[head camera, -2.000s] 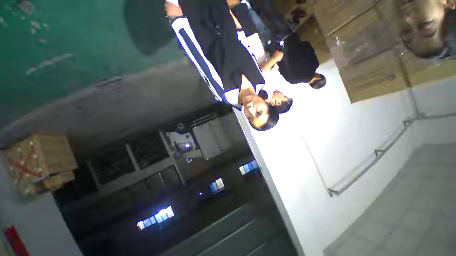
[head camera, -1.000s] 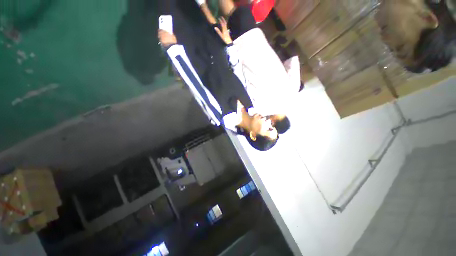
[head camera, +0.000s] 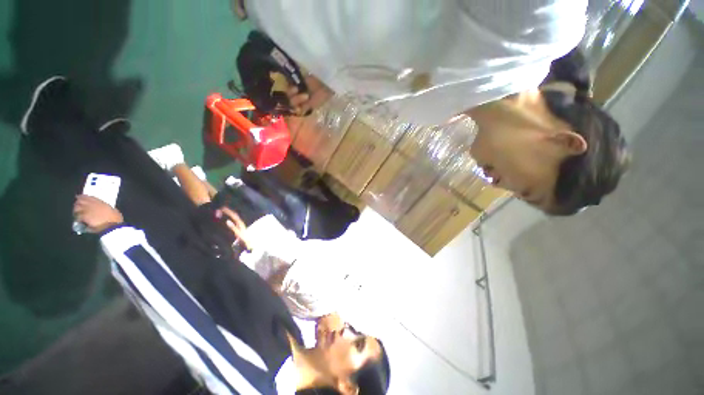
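Neither of my hands is in view. The picture is turned on its side. A person in a white T-shirt (head camera: 432, 46) is very near at the top; a hand there holds a black strap-like thing (head camera: 266, 73) with light lettering, partly blurred. A person in dark clothes with white-and-navy sleeves (head camera: 224, 293) stands at the lower left and holds a white smartphone (head camera: 101, 190). A red-orange plastic stool (head camera: 248, 133) stands on the green floor between them.
Brown cartons (head camera: 359, 156) wrapped in shiny stretch film are stacked behind the people. Another person in a light top (head camera: 270, 251) is beside them. A white wall (head camera: 440, 308) carries a pipe (head camera: 485, 308). The green floor (head camera: 170, 46) lies at the upper left.
The view has shifted closer to the people. The person in the white T-shirt now fills the top, with the black thing in hand. The stool shows more fully. The dark doorway has left the picture.
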